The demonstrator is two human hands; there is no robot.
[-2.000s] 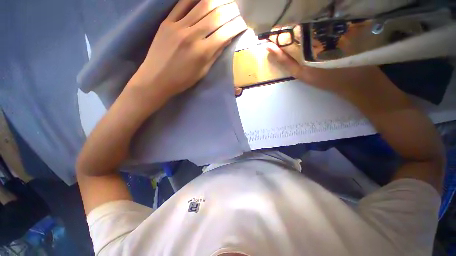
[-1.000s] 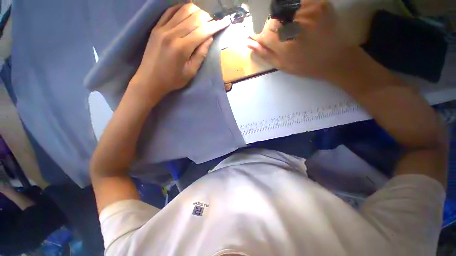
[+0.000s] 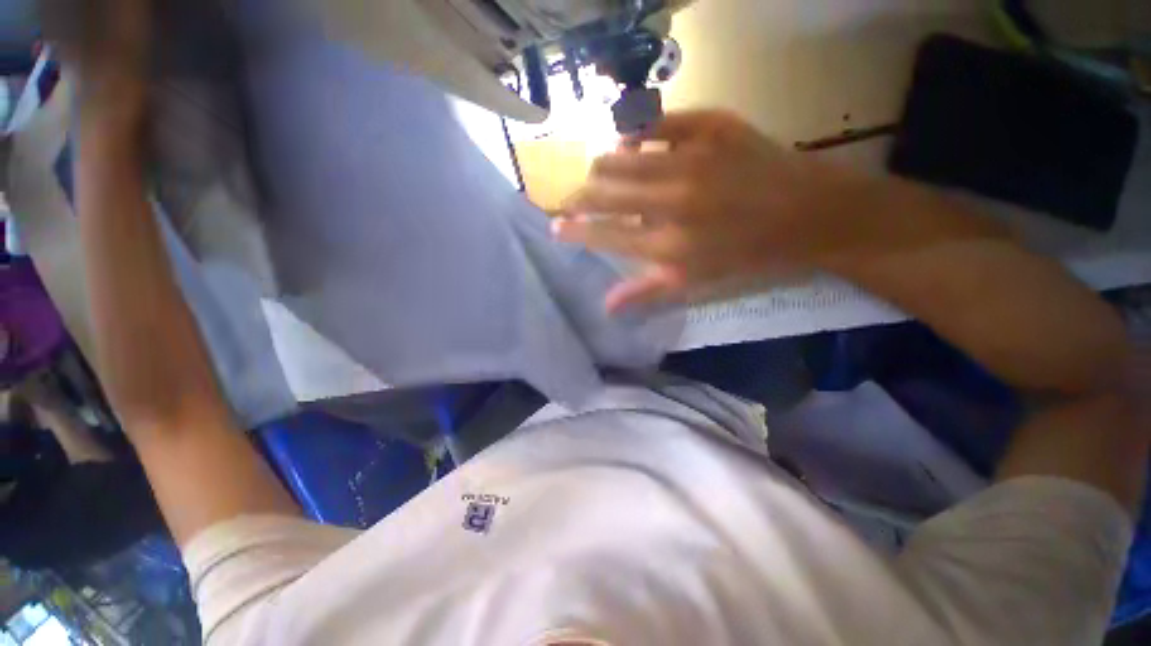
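The grey-blue fabric panel [image 3: 391, 240] hangs over the left of the table, bunched, its lower corner at the table's front edge by my shirt. My left hand [image 3: 114, 63] is blurred at the top left, on the raised part of the panel; its fingers cannot be made out. My right hand [image 3: 675, 208] is blurred, fingers spread, over the panel's right edge in front of the needle area; whether it grips the cloth cannot be told. The sewing machine head [image 3: 467, 38] is at the top, with the presser foot area [image 3: 581, 95] in bright light.
A black flat object [image 3: 1016, 133] lies right of the machine. The printed ruler [image 3: 770, 307] runs along the table's front edge. Blue bins [image 3: 347, 467] and a pale cloth [image 3: 871, 442] are below the table. Parts of another person [image 3: 57, 435] show at the far left.
My left hand has moved far left and up with the panel, which is now bunched. My right hand has come back from the needle towards the table's front edge, over the cloth.
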